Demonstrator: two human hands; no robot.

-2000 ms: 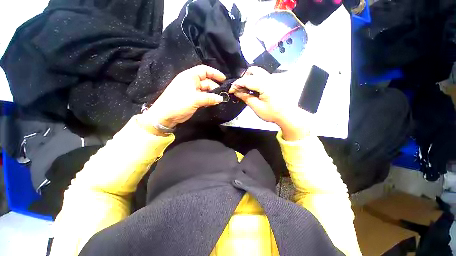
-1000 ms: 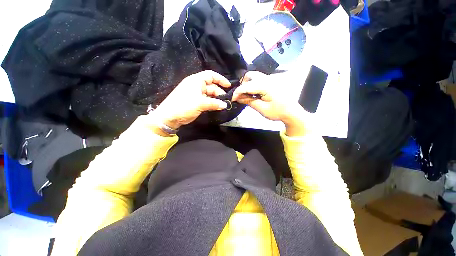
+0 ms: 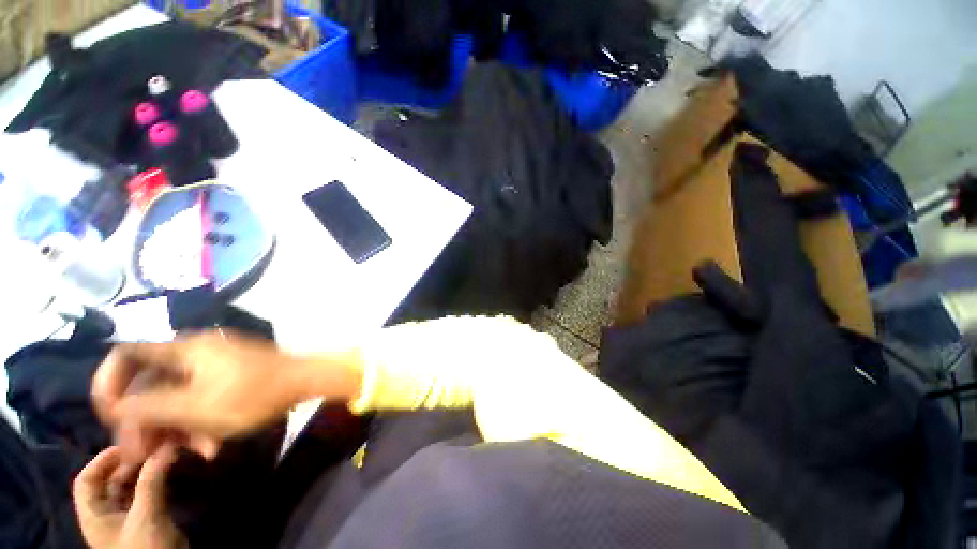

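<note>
The black coat (image 3: 230, 488) lies in a heap at the lower left, over the table edge and my lap. My left hand (image 3: 126, 502) is at the lower left, partly cut off by the frame edge, its curled fingers pinching the dark cloth. My right hand (image 3: 198, 391) is just above it, motion-blurred, with fingers bent over the left fingertips. What the right fingers hold cannot be made out; no needle or thread shows. The round pale blue dish (image 3: 249, 231) with a pink-red stripe and several black discs (image 3: 222, 219) stands beyond my hands.
A black phone (image 3: 347, 221) lies on the white table (image 3: 412, 204). Pink-ended cones (image 3: 161, 133) and a red item (image 3: 147, 187) are behind the dish. A blue bin (image 3: 321, 67) stands at the back. Dark garments (image 3: 504, 182) hang beside the table; cardboard (image 3: 686, 204) lies at the right.
The view has swung right, so hands and dish now show further left. More of the floor and cardboard shows. My right hand is now blurred and lies over the left fingertips.
</note>
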